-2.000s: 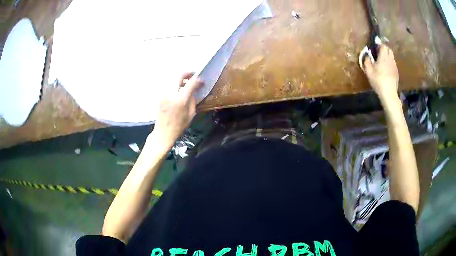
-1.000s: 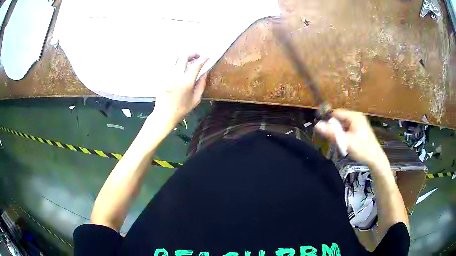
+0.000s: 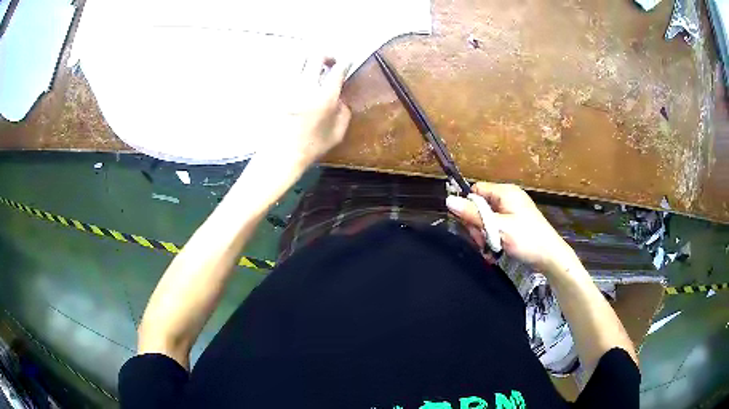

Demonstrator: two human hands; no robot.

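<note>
The large white rounded panel stack (image 3: 192, 88) lies on the brown table, its lower edge reaching over the table's front edge. A thin dark line runs across its top sheet. My left hand (image 3: 316, 112) rests on its right side near the edge, fingers partly bent; whether it grips the edge is unclear in the glare. My right hand (image 3: 511, 224) holds the tailor's shears (image 3: 420, 120) by the white-wrapped handles, just off the table's front edge. The dark blades look closed and point up and left, their tips close to the panel's right edge.
A pale blue panel with a dark edge (image 3: 30, 56) lies at far left. The worn brown table (image 3: 559, 104) has small scraps at its upper right. Below are a carton with offcuts (image 3: 559, 343), scraps on the green floor and yellow-and-black tape (image 3: 104, 232).
The shears have swung from the table's right side to the panel's edge, with my right hand lower and further left. The grey strip seen earlier beside the panel's edge no longer shows.
</note>
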